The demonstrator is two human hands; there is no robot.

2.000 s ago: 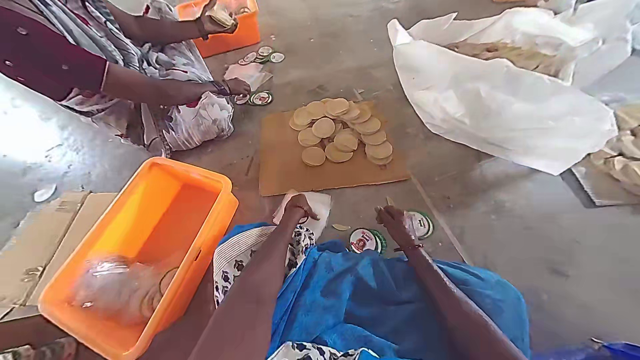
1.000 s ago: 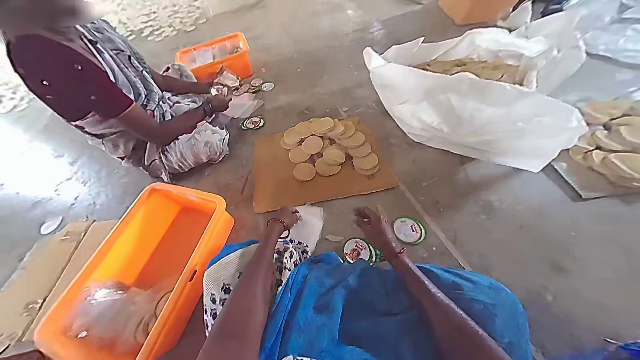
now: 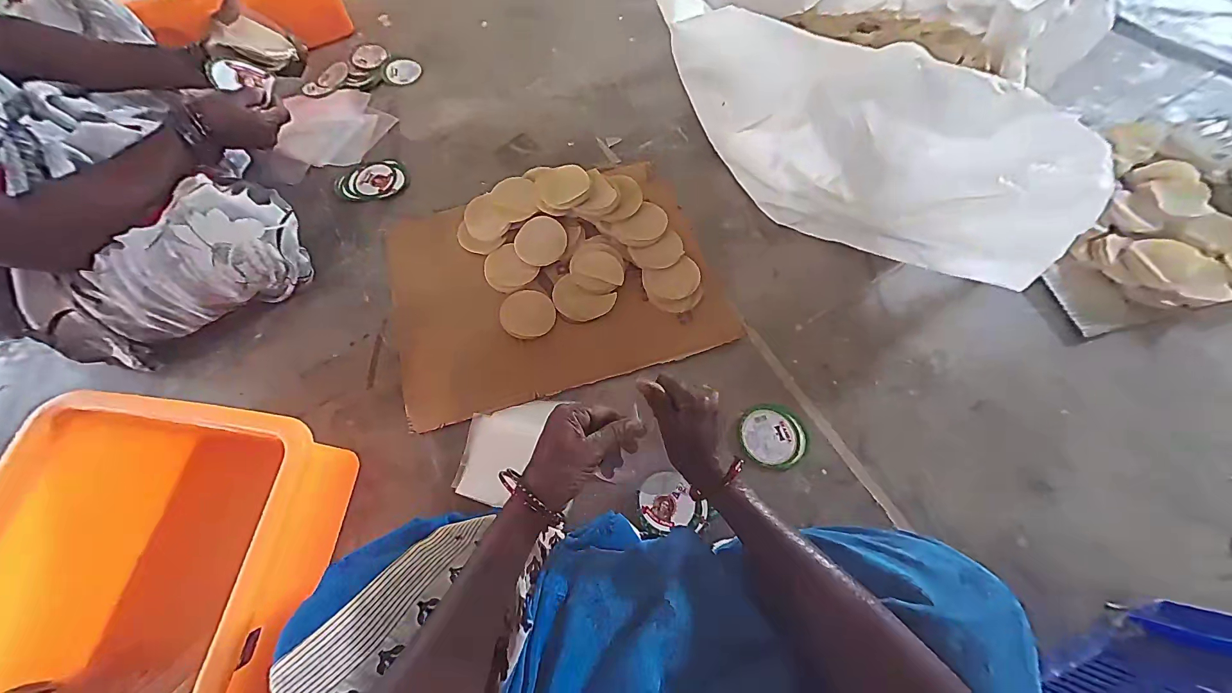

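My left hand (image 3: 582, 448) is raised over a stack of thin white sheets (image 3: 505, 450), its fingers pinched together; a small pale bit shows near the fingertips, too small to name. Close to its right, my right hand (image 3: 685, 428) has bent fingers, and I cannot tell what they hold. Just beneath lie round printed labels (image 3: 666, 502), partly covered by my right wrist. Another pile of round labels with green edges (image 3: 773, 436) is on the floor to the right. In front, thin pale round discs (image 3: 541, 241) lie overlapping on a flat cardboard sheet (image 3: 462, 356).
An orange plastic crate (image 3: 318, 520) stands at my left. Across from it, a seated person (image 3: 125, 125) holds discs and a printed label, beside label piles (image 3: 373, 180). A white sack (image 3: 885, 144) lies at the back right, near more discs (image 3: 1169, 241). Blue plastic (image 3: 1145, 645) is at lower right.
My hands have come closer together above the labels; they were wider apart in both earlier frames. The view has shifted, too.
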